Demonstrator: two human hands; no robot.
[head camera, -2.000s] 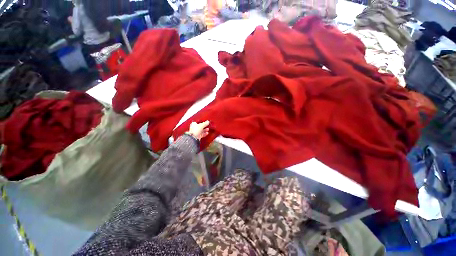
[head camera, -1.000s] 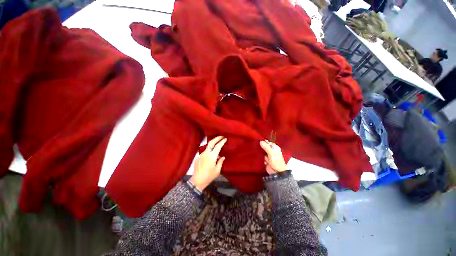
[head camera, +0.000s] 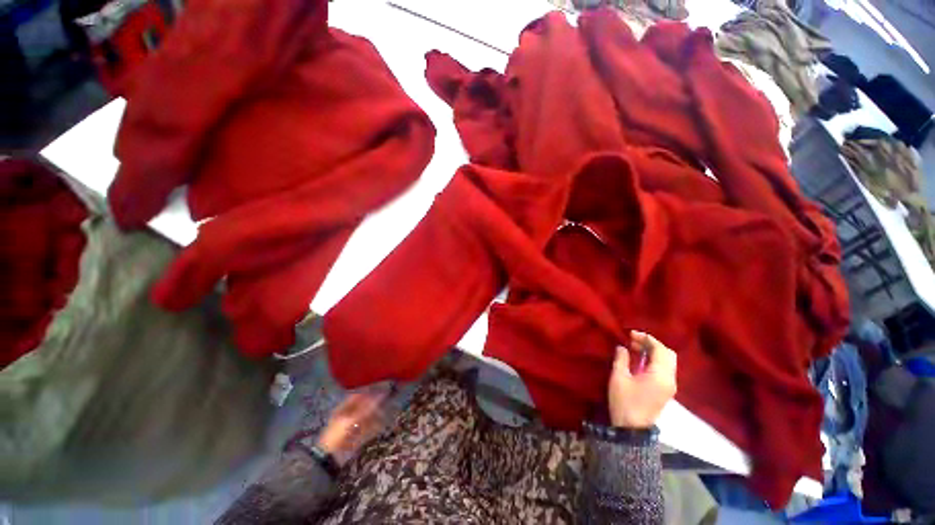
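A red garment (head camera: 707, 277) lies spread on the white table in front of me, its raised neckline (head camera: 615, 195) showing a thin pale line inside. My right hand (head camera: 643, 381) is at its lower middle, fingers closed around a small object of which only a thin pinkish bit shows; I cannot tell what it is. My left hand (head camera: 354, 420) is blurred, off the table just below the red sleeve end (head camera: 379, 344); whether it touches the cloth is unclear. Another red garment (head camera: 297, 154) hangs over the table's left part.
The white table (head camera: 395, 241) shows between the garments. More red garments (head camera: 564, 92) are heaped behind. A grey-green sack (head camera: 133, 359) with red cloth stands at left. Khaki cloth (head camera: 769, 41) lies at the back right, and denim (head camera: 843, 395) with a blue bin (head camera: 846, 511) at lower right.
The view has swung left. My left hand has moved away from the garment's middle, left and down to below the sleeve end. My right hand remains at the garment's lower middle.
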